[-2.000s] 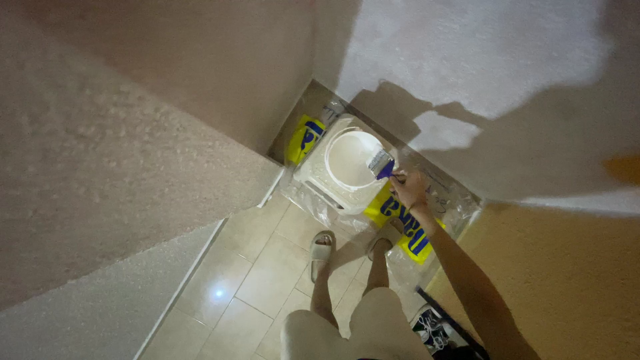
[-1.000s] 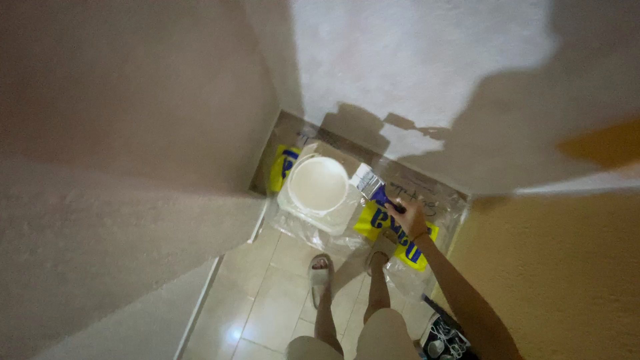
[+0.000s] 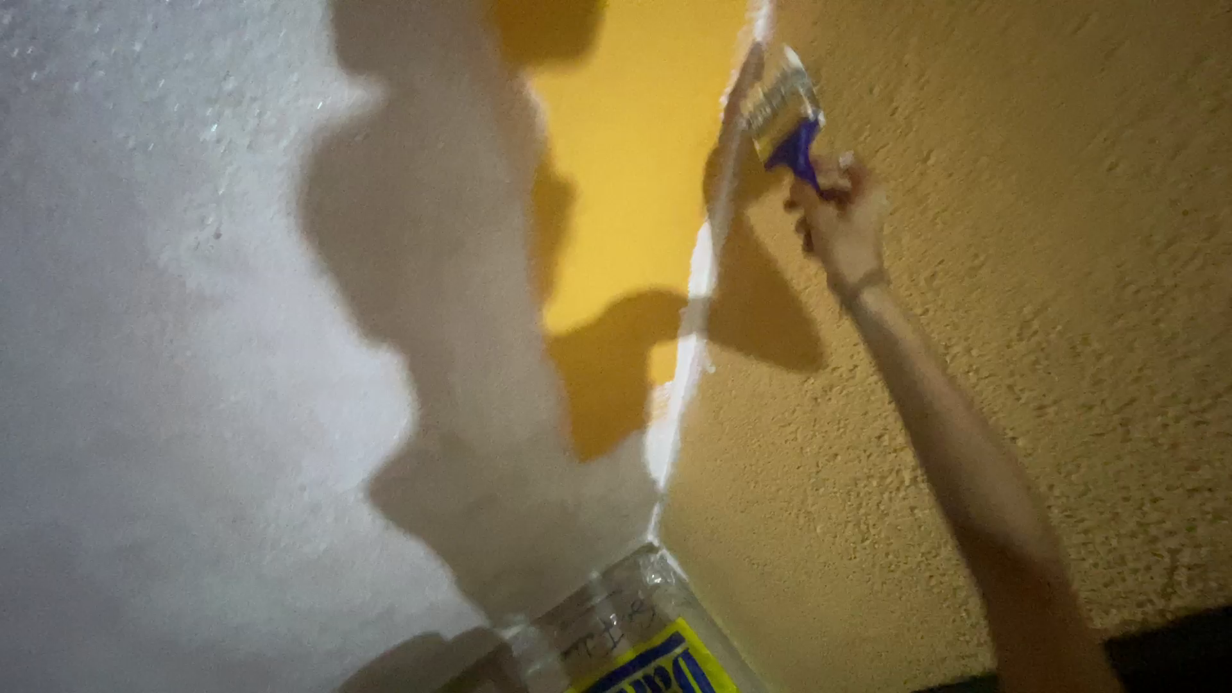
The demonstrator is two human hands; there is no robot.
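Observation:
My right hand (image 3: 839, 217) grips the purple handle of a flat paintbrush (image 3: 789, 115), whose bristles point up and carry white paint at the tip. The brush is beside the corner where the yellow wall patch (image 3: 626, 192) meets the textured ochre wall (image 3: 1039, 289); whether the bristles touch the wall cannot be told. A white painted strip (image 3: 701, 265) runs along that corner. Around the yellow patch, the left wall (image 3: 192, 385) is whitish. My left hand is outside the view.
Clear plastic sheeting (image 3: 654, 568) with a yellow and blue printed piece (image 3: 674, 664) covers the floor at the foot of the corner. Shadows of a head and an arm fall across the walls. A dark object (image 3: 1174, 645) is at the lower right edge.
My right hand has moved with the brush from beside the white paint bucket up to the wall corner. The view has swung up, and the bucket and my feet have left it.

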